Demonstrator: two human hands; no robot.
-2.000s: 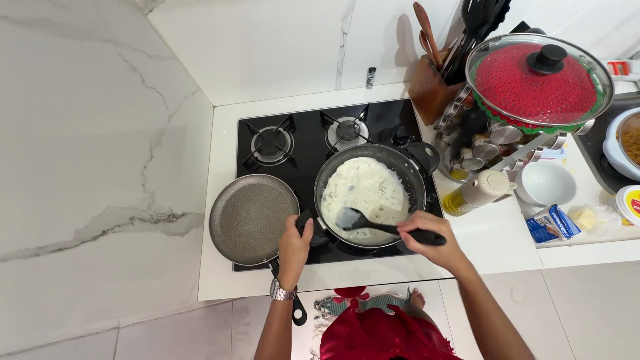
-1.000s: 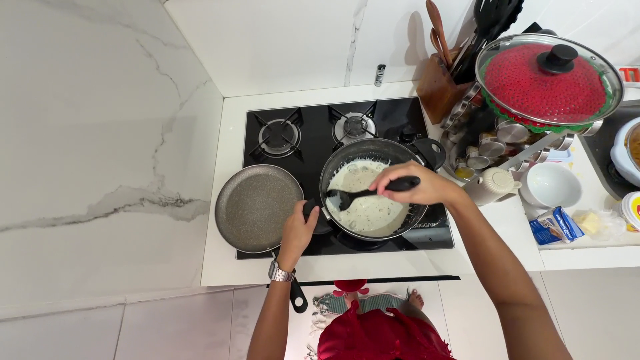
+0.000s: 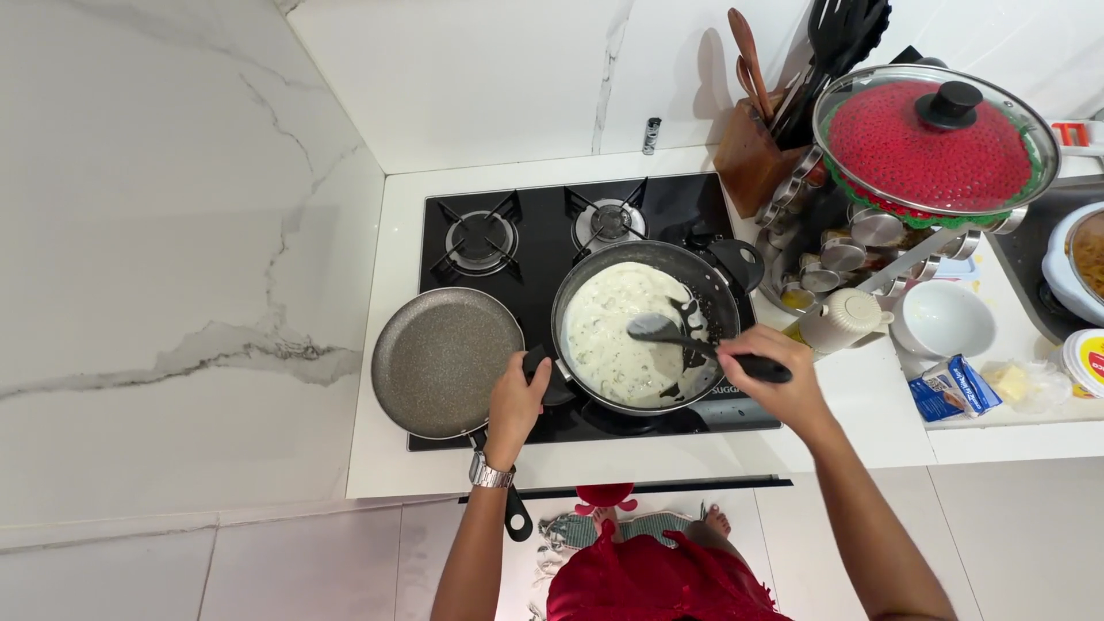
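Observation:
A deep dark pan (image 3: 720, 336) with white creamy sauce (image 3: 617, 354) stands on the front right of the gas cooktop (image 3: 543, 259). My left hand (image 3: 516, 401) grips the pan's left side handle (image 3: 536, 362). Held in my right hand (image 3: 772, 375) is a black cooking spoon (image 3: 699, 345), its bowl in the sauce near the middle of the pan. Dark pan bottom shows through at the sauce's right side. Left of my left hand, a speckled shallow frying pan (image 3: 448, 362) sits on the front left of the cooktop, its handle pointing toward me below my wrist.
At the back right are a wooden utensil block (image 3: 749, 159), a spice jar rack (image 3: 841, 254) and a glass lid (image 3: 940, 142) over a red cover. Farther right stand a cream-coloured bottle (image 3: 841, 321), a white bowl (image 3: 944, 319), a blue packet (image 3: 953, 390) and a tub (image 3: 1082, 362).
My right hand has moved the spoon across the sauce, over the pan's middle one second ago and lower right now. The left hand keeps its hold on the handle.

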